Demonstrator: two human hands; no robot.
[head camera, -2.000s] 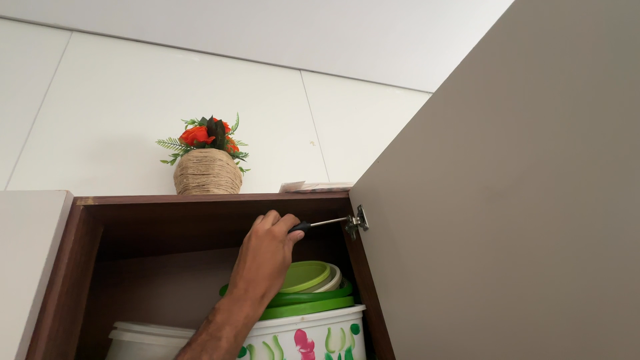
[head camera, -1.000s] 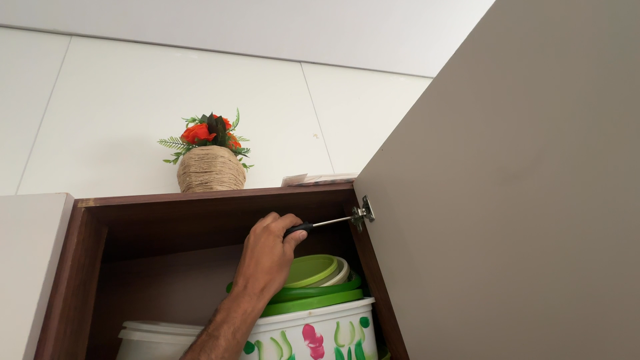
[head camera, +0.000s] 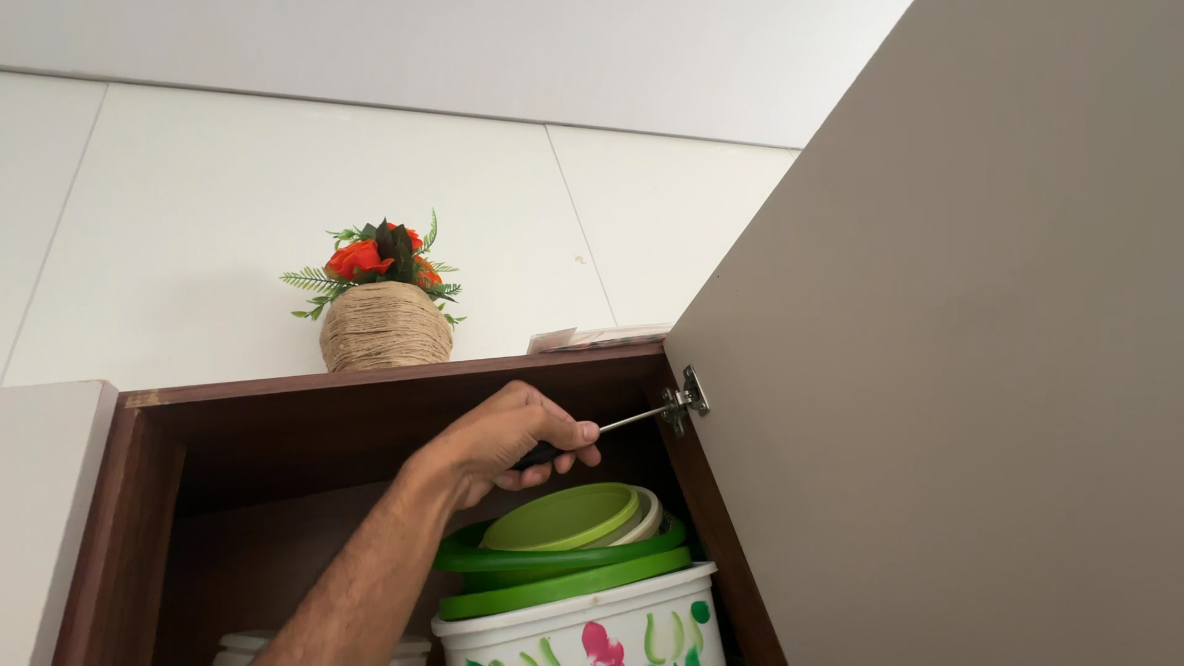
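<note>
My left hand (head camera: 518, 435), raised inside the top of an open wall cabinet, is closed around the dark handle of a screwdriver (head camera: 633, 421). The thumb lies over the handle and the fingertips curl beneath it. The metal shaft slants up to the right, its end at a metal cabinet hinge (head camera: 684, 400) that joins the side panel to a grey door (head camera: 925, 351). My palm hides part of the handle. Whether the tip sits in a screw is too small to tell. The right hand is out of view.
Green and cream lids (head camera: 564, 518) lie stacked on a white decorated plastic container (head camera: 592, 638) below the hand. A twine-wrapped pot (head camera: 387, 326) of orange flowers and some flat items (head camera: 597, 339) rest atop the cabinet frame (head camera: 398, 375). Another door (head camera: 51, 499) is left.
My left hand has turned around the screwdriver handle: earlier its back faced the view, now the thumb and fingertips show. The shaft's end stays at the hinge.
</note>
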